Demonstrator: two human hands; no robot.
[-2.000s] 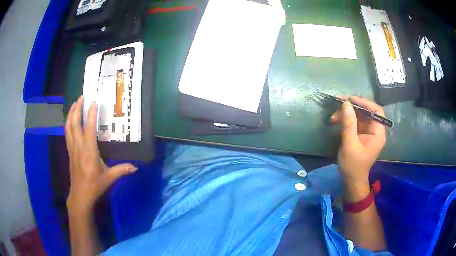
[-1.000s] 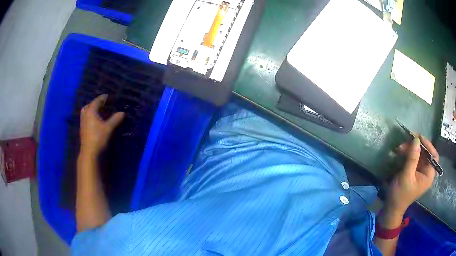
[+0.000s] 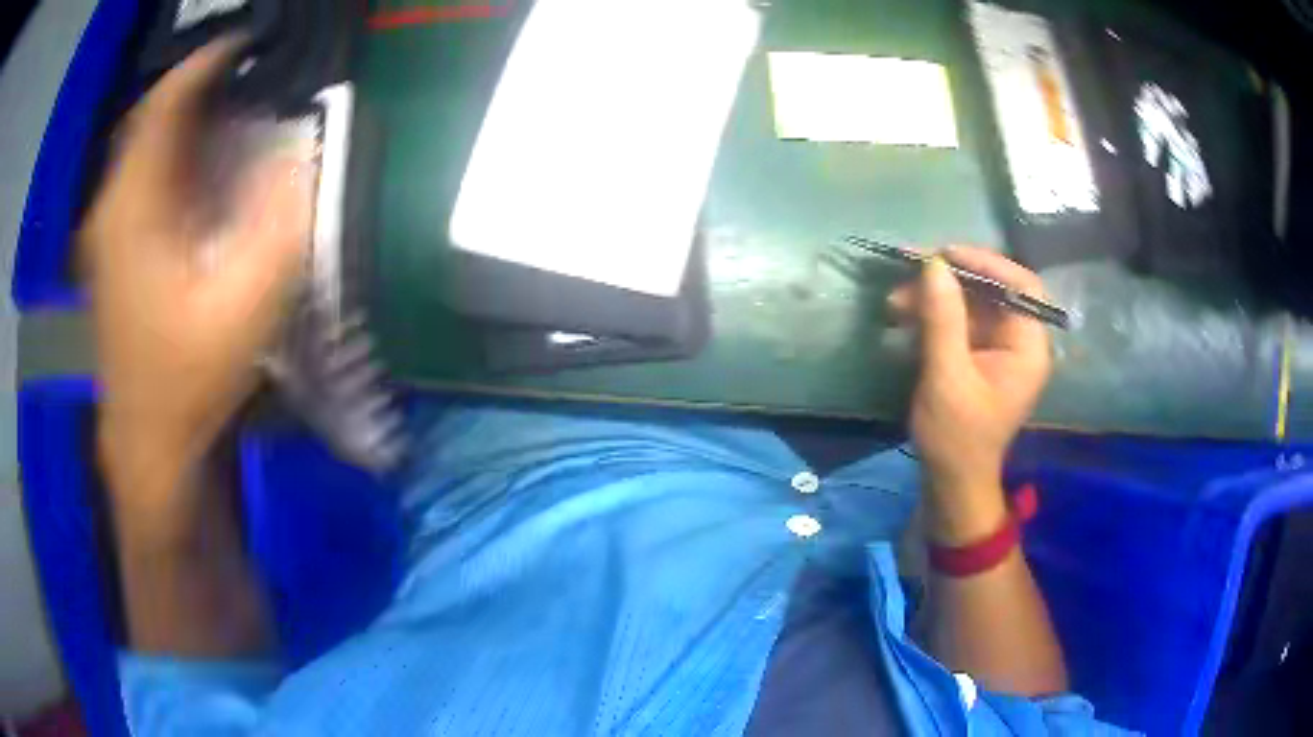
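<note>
My left hand is raised at the left and badly blurred. It appears to hold a blurred grey, flat piece, whose lower end sticks out below the hand; what it is cannot be told. Behind it, a white-edged unit on a black pad is mostly hidden by the hand. My right hand, with a red wristband, holds black tweezers over the green surface, tip pointing left and touching nothing visible.
A bright white sheet lies on stacked black pads at centre. A cream rectangle, a unit with an orange strip and white scraps on black lie right. Black pads are upper left. Blue bins stand below the surface edge.
My left hand has come up from the blue bin, where it looked empty, to the unit at left, with a grey piece in it. The view has swung back; my right hand keeps the tweezers.
</note>
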